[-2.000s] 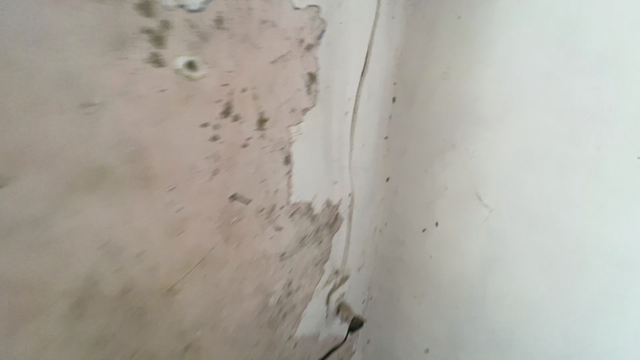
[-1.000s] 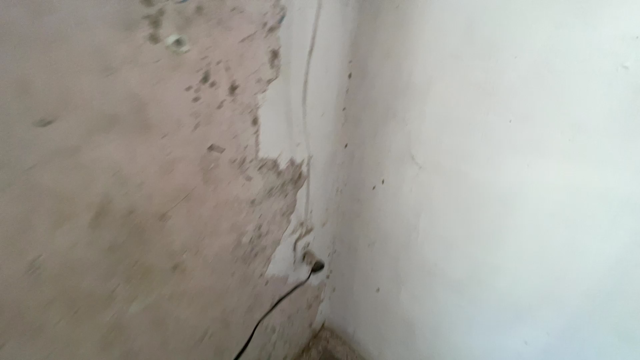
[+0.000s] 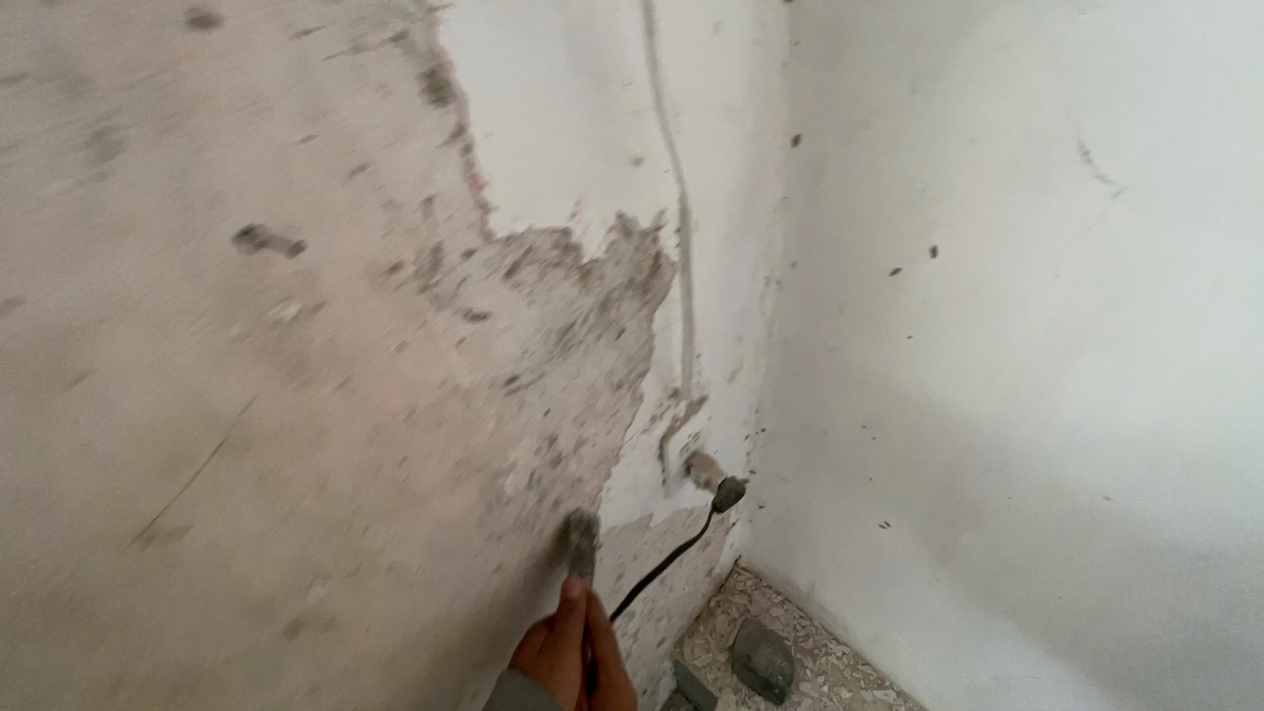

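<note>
My left hand (image 3: 573, 647) is at the bottom centre, its fingers closed around a narrow grey tool (image 3: 583, 545), possibly a chisel. The blunt-looking upper end of the tool lies against or just in front of the pinkish stripped wall (image 3: 375, 474); contact cannot be told. Right of it, a black cable (image 3: 664, 571) runs up to a dark plug-like end (image 3: 729, 494) at a hole in the wall near the corner. White plaster (image 3: 563, 118) with a ragged lower edge covers the wall above. My right hand is not in view.
A white wall (image 3: 1037, 346) meets the stripped wall at the corner on the right. On the speckled floor (image 3: 825, 647) below lie a grey stone-like lump (image 3: 762, 660) and a grey block (image 3: 695, 685). A thin groove (image 3: 681, 227) runs down the plaster.
My left hand with the grey tool has come into view at the bottom. The view has shifted, and the floor corner with the grey lump now shows.
</note>
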